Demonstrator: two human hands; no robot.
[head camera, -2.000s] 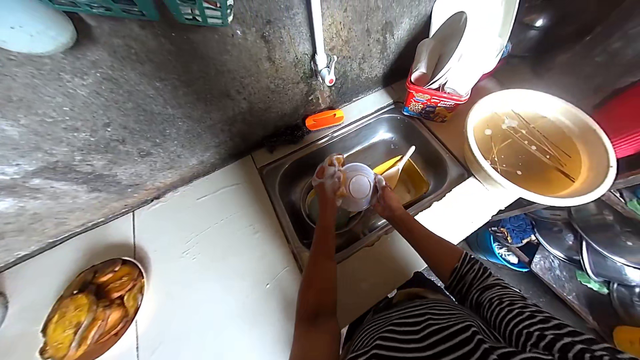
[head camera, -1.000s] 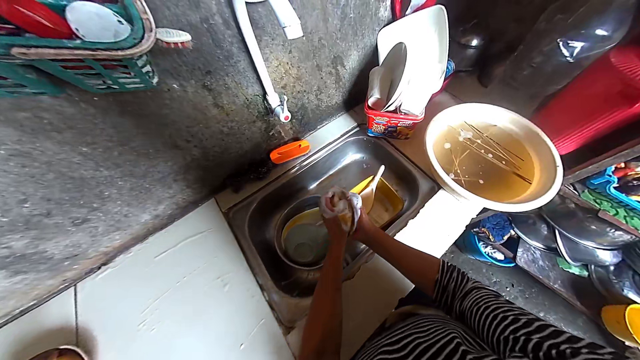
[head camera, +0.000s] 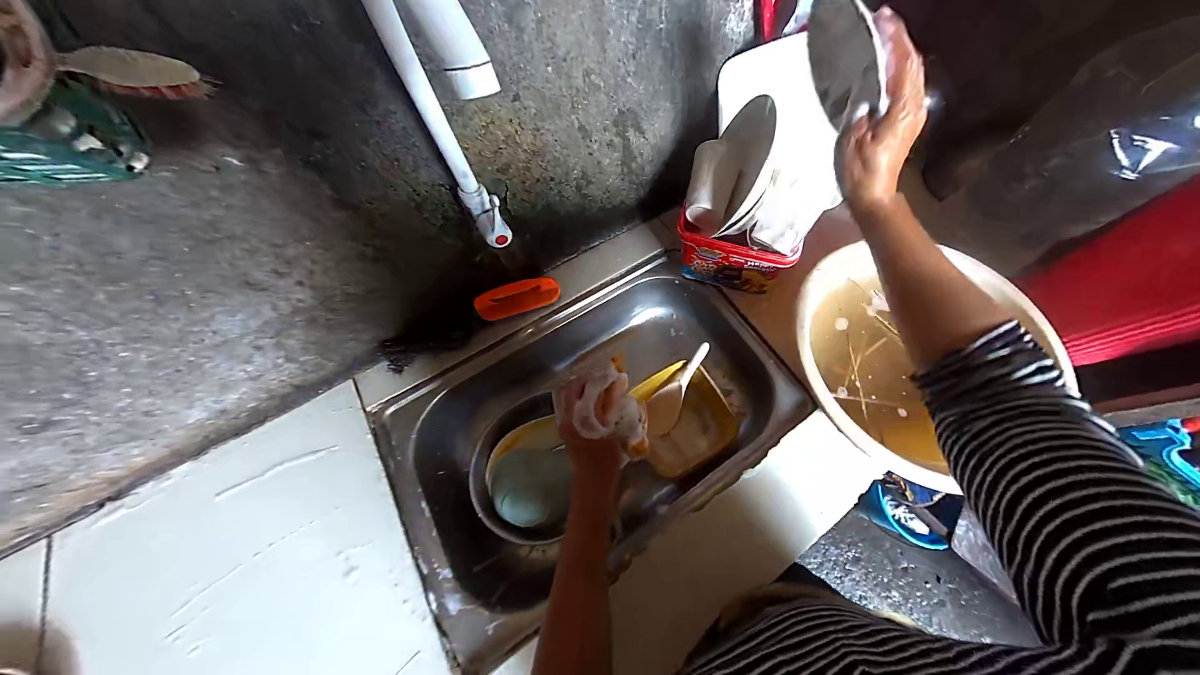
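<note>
My left hand (head camera: 600, 408), covered in suds, is closed around a soapy yellowish sponge (head camera: 640, 441) over the metal sink (head camera: 441, 412). Raised at the upper right, my right hand (head camera: 886, 122) grips a small round dish (head camera: 844, 56) by its edge, beside a white tray (head camera: 750, 80). Below my left hand a round metal pan (head camera: 481, 497) with a pale disc-shaped thing (head camera: 525, 487) lies in the sink. Right of it is a yellow rectangular container (head camera: 717, 422) with a white-handled spoon (head camera: 694, 361).
Plates (head camera: 750, 155) stand in a red tub (head camera: 727, 258) behind the sink. A large basin (head camera: 811, 375) of cloudy water with thin sticks is at right, under my right forearm. An orange object (head camera: 517, 298) lies below the white faucet (head camera: 487, 220). A green basket (head camera: 75, 150) is upper left.
My right hand has moved from beside my left over the sink up to the upper right, now with a dish in it. My left hand stays over the sink. The view has shifted.
</note>
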